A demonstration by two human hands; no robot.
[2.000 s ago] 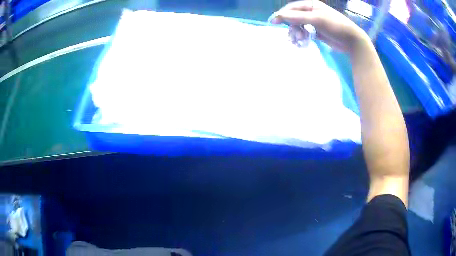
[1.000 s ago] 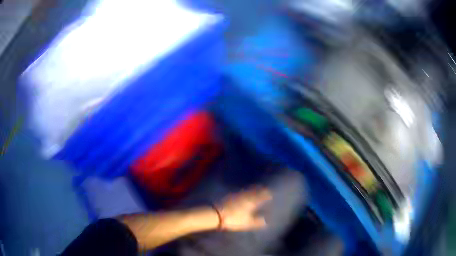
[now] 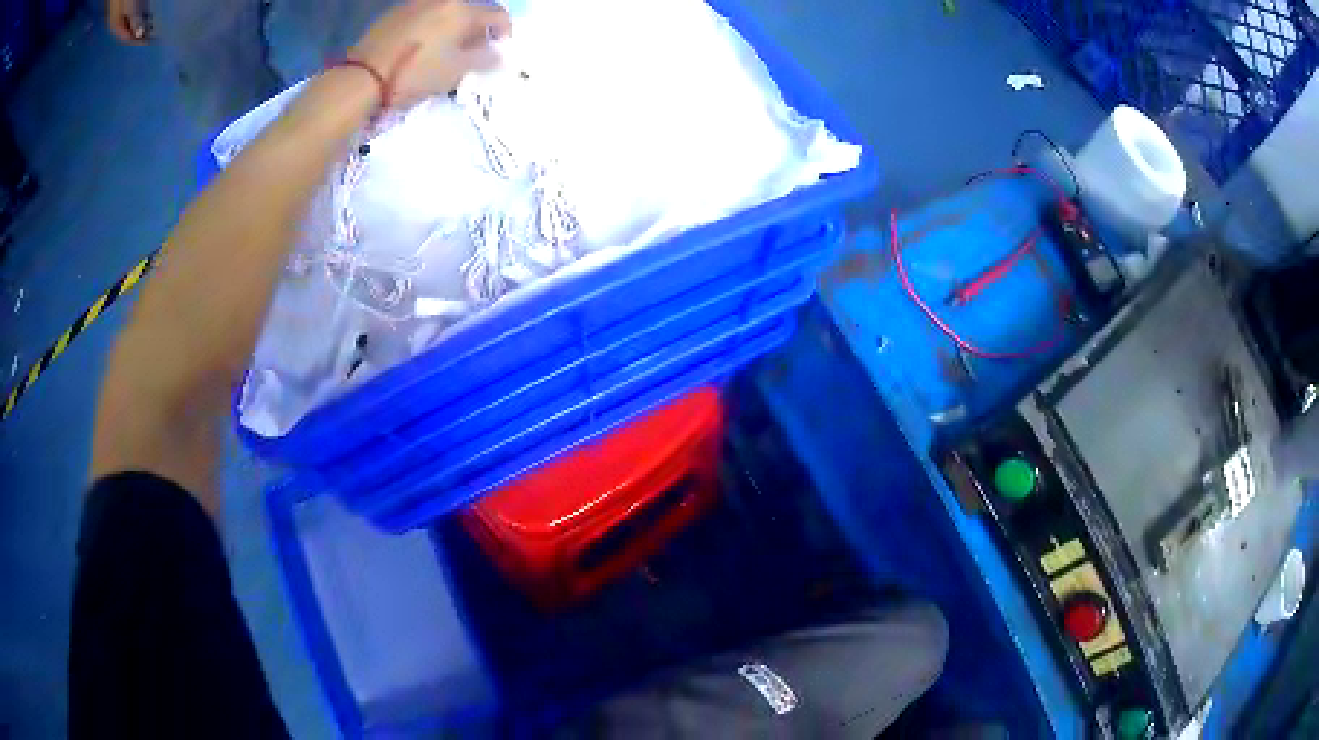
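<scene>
Several white cabled parts (image 3: 492, 239) with bundled thin white cords lie on the white liner (image 3: 311, 325) in the top blue crate (image 3: 579, 340) of a stack. My left hand (image 3: 431, 49) reaches over the crate's far left part, fingers bent down near the parts. Overexposed white around the fingertips hides whether they grip anything. My right hand is out of the picture.
A red stool (image 3: 608, 499) stands under the stack, beside a low blue crate (image 3: 383, 607). At right are the machine base (image 3: 1215, 434) with buttons, a red lead (image 3: 904, 275) and a white roll (image 3: 1136, 166). Another person's hand (image 3: 127, 18) shows top left.
The view has swung from the crate on the green bench to the crate stack and machine. My right hand has left the picture. My left hand has moved from low near my lap up to the crate.
</scene>
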